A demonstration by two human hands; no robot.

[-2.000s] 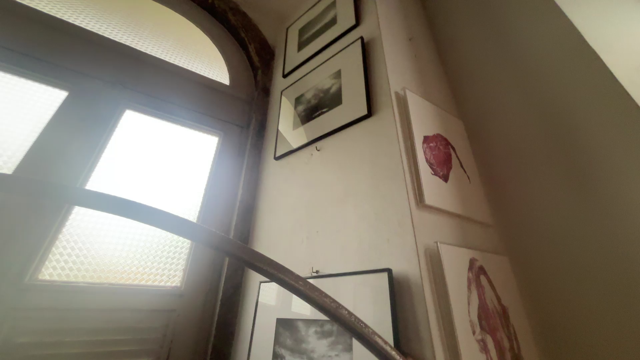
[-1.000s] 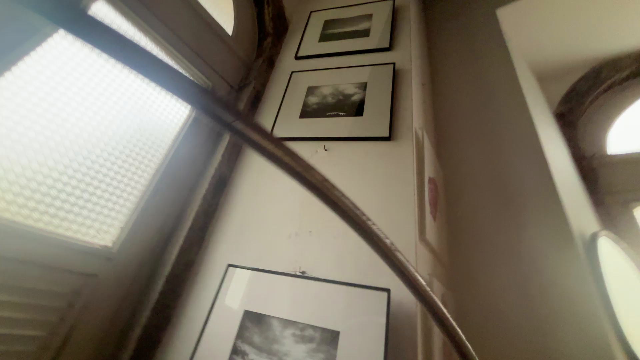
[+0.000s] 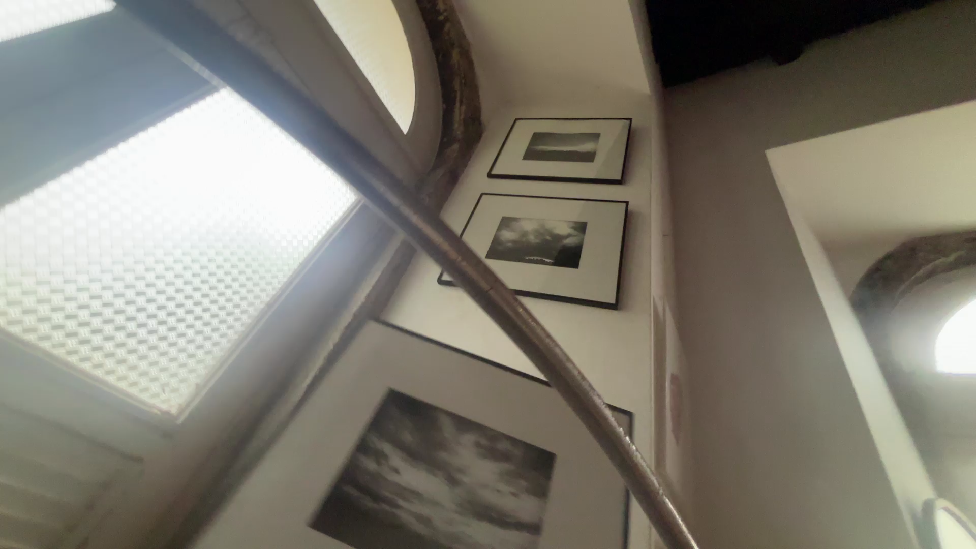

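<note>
Neither my left hand nor my right hand shows in the head view, so what they hold or touch is hidden. A curved metal rail or rod (image 3: 488, 286) crosses close in front, from the upper left down to the bottom right. Behind it, black-framed photographs hang on a pale wall: a small one (image 3: 560, 146) at the top, another with clouds (image 3: 537, 242) below it, and a larger cloudy-sky picture (image 3: 442, 473) at the bottom. The rail passes in front of the lower two frames.
A bright textured-glass pane (image 3: 175, 244) in a light frame stands at left, with an arched window (image 3: 381, 53) above. At right are a grey wall (image 3: 732, 305), a recess with another arched opening (image 3: 961, 343), and part of a round-edged object (image 3: 945, 522) at the lower corner.
The view has swung to the right and moved about. The red artworks on the side wall, plain at first, are now seen nearly edge-on, and the rail slants more steeply across the picture.
</note>
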